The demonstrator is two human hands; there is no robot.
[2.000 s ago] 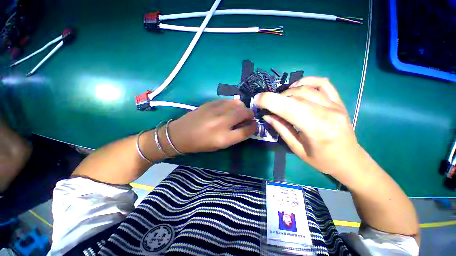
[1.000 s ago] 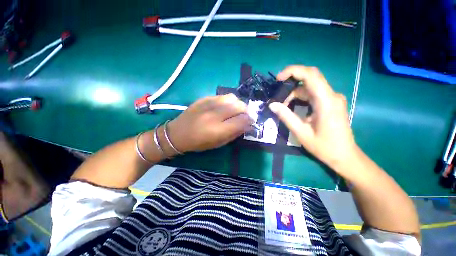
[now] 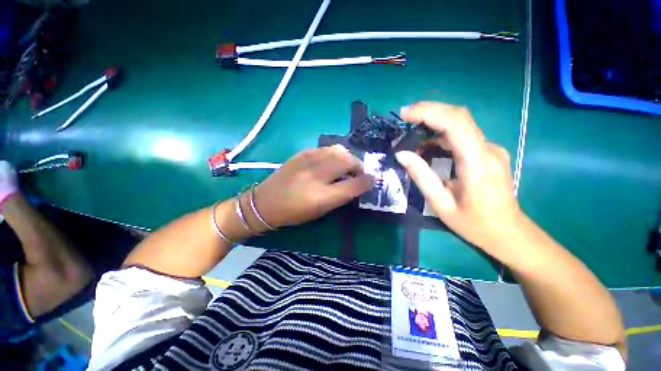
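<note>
A white cable [image 3: 254, 166] runs from a red and black connector [image 3: 220, 162] into my left hand [image 3: 312, 185]. My left hand is closed on its end, and fine wire ends show just past the fingertips. My right hand [image 3: 464, 159] is curved over the right of the small black pieces [image 3: 377, 130], with a dark item [image 3: 413, 138] between thumb and fingers. The black pieces lie heaped on a white sheet [image 3: 386, 199] fixed with black tape [image 3: 411, 243]. The other leg of the cable [image 3: 272, 101] slants up past the top edge.
Another two-legged cable [image 3: 348, 36] with a red and black connector lies at the back. Smaller cables [image 3: 72, 94] and a dark red harness pile [image 3: 36, 69] are at the left. A blue tray [image 3: 566, 72] is at the right back. Another person's arm [image 3: 36, 232] is at the left edge.
My right hand has opened away from my left fingertips to the black pieces, with a dark item in it. The neighbour's arm shows more at the left.
</note>
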